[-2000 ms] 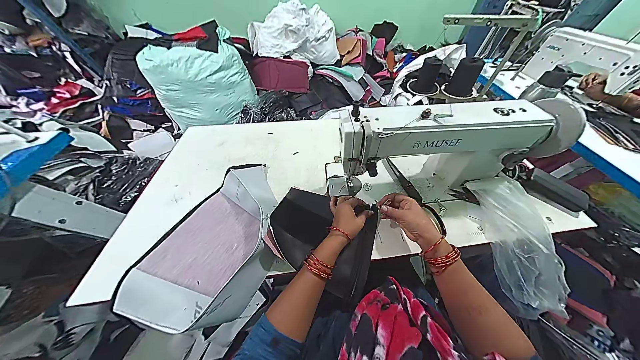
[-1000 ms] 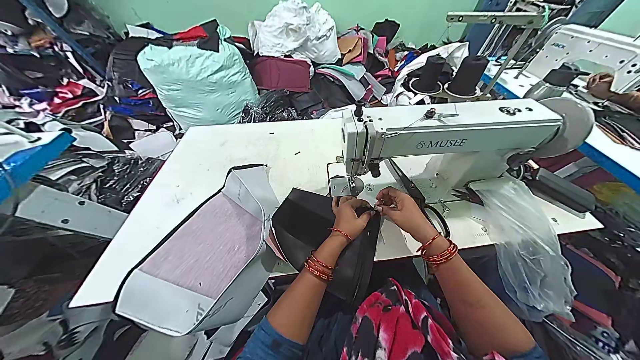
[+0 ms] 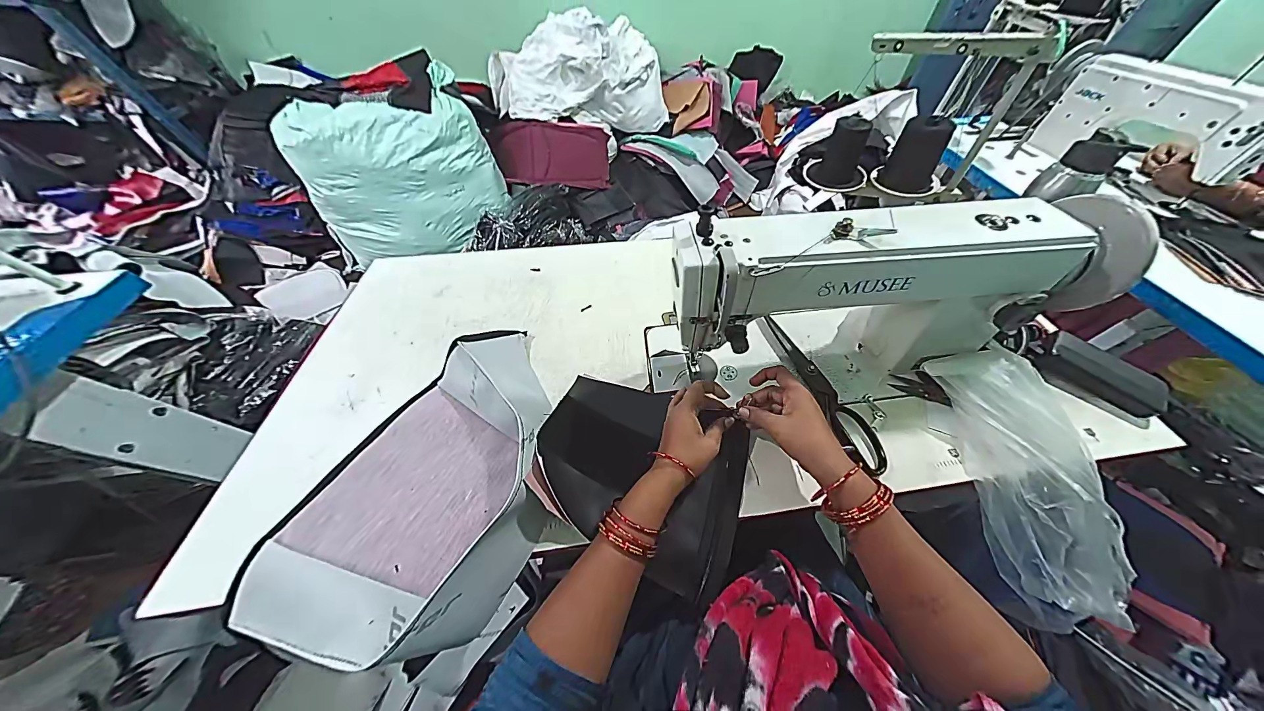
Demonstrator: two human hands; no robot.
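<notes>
In the head view my left hand (image 3: 693,427) grips the top edge of a black fabric piece (image 3: 617,444) in front of the sewing machine's needle area. My right hand (image 3: 785,413) meets it there, its thumb and fingertips pinched at the same edge; the small part between the fingertips is too hidden to name. The white sewing machine (image 3: 889,276) stands just beyond both hands. Large black-handled scissors (image 3: 861,434) lie beside my right hand, blades under the machine arm. Left of the black fabric rests a sewn panel with a pinkish middle and white borders (image 3: 410,494).
A clear plastic bag (image 3: 1037,484) hangs over the table's front right edge. Black thread cones (image 3: 913,153) stand behind the machine. A stuffed pale green sack (image 3: 395,168) and heaped scraps lie behind the table (image 3: 454,296). At the far right, another person's hand (image 3: 1172,170) is by a second machine.
</notes>
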